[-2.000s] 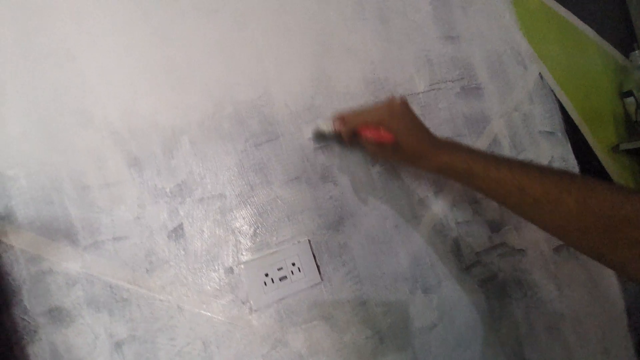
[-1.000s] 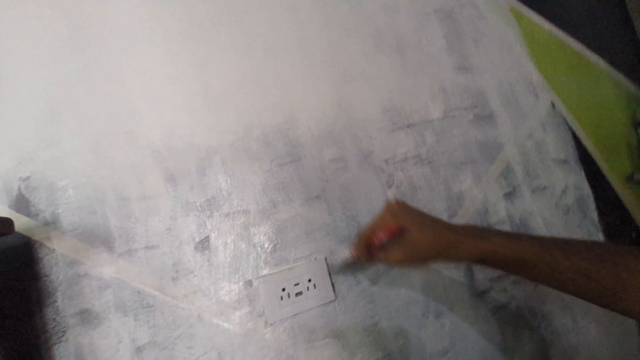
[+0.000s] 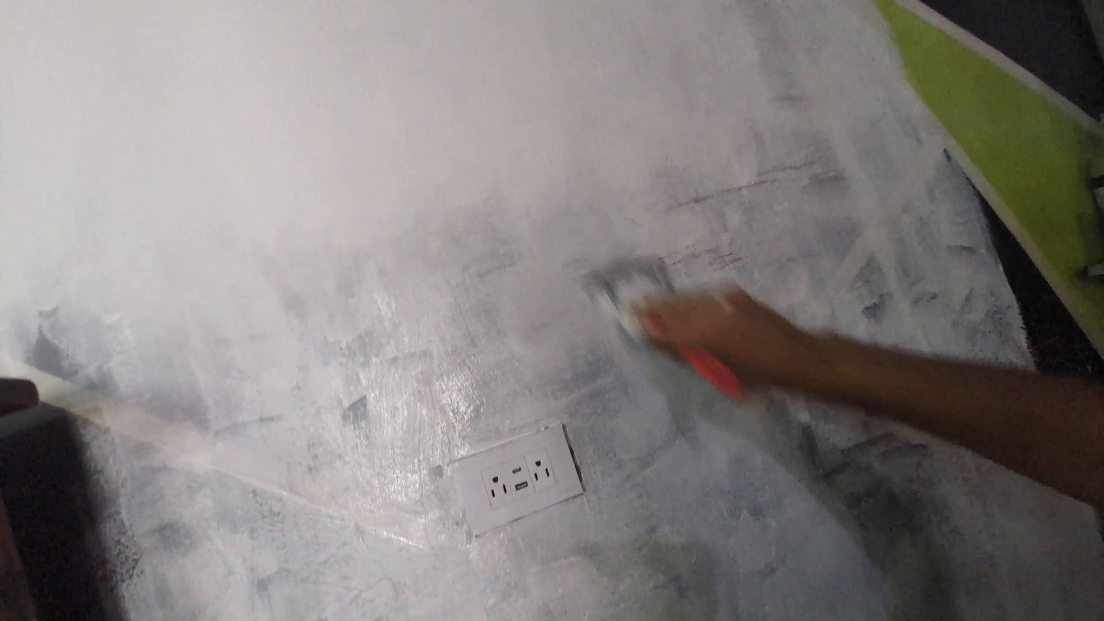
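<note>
My right hand (image 3: pixel 720 332) reaches in from the right edge, blurred by motion, and is closed on the red handle of a paintbrush (image 3: pixel 634 289). The brush's head points up and left at the wall (image 3: pixel 517 345), which bears streaky white paint over a darker coat, with a wet shine left of the hand. Below and left of my hand, a white outlet plate (image 3: pixel 520 479) with two sockets and USB ports is set in the wall. Whether the bristles touch the wall is blurred. My left hand does not show.
A lime-green painted panel (image 3: pixel 1000 138) with a pale border runs down the upper right, beside dark areas. At the lower left edge stands a dark object (image 3: pixel 34 448), not clearly identifiable. A pale diagonal band (image 3: pixel 216 457) crosses the wall left of the outlet plate.
The right hand and brush, beside the outlet plate's upper right corner one second ago, have moved up the wall. Two seconds ago they were also above the plate.
</note>
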